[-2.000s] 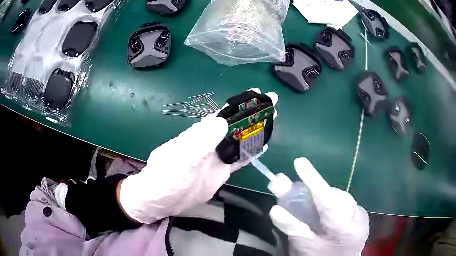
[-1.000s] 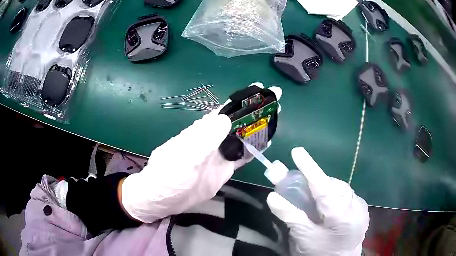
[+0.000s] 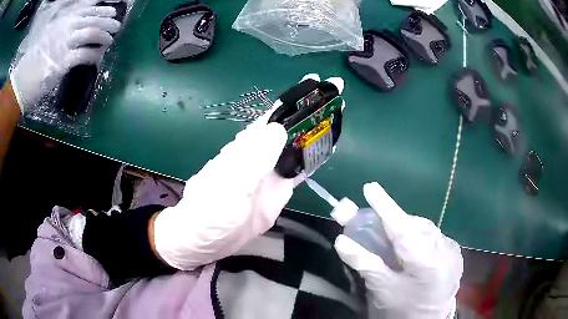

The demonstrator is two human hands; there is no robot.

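My left hand (image 3: 218, 193), in a white glove, holds an open black lower housing (image 3: 288, 161) tilted up over the bench's near edge. A green circuit board (image 3: 322, 113) and a silver-grey battery (image 3: 317, 154) with yellow tape show inside it. My right hand (image 3: 411, 261), also white-gloved, holds a translucent glue bottle (image 3: 369, 229) with its long thin tip pointing up-left. The tip's end is at the lower edge of the housing, by the battery's lower corner; whether it touches cannot be told. My left fingertips show behind the housing's top edge.
Loose metal pins (image 3: 240, 107) lie beyond my left hand, a clear plastic bag (image 3: 299, 25) behind them. Several device units (image 3: 187, 32) stand on the green bench (image 3: 398, 143). At left, another person's gloved hand (image 3: 59, 53) reaches over the blister tray (image 3: 43, 115).
Another person's gloved hand has come in at the left over the blister tray. The bench view has shifted upward. The bottle tip has moved from inside the housing to its lower edge.
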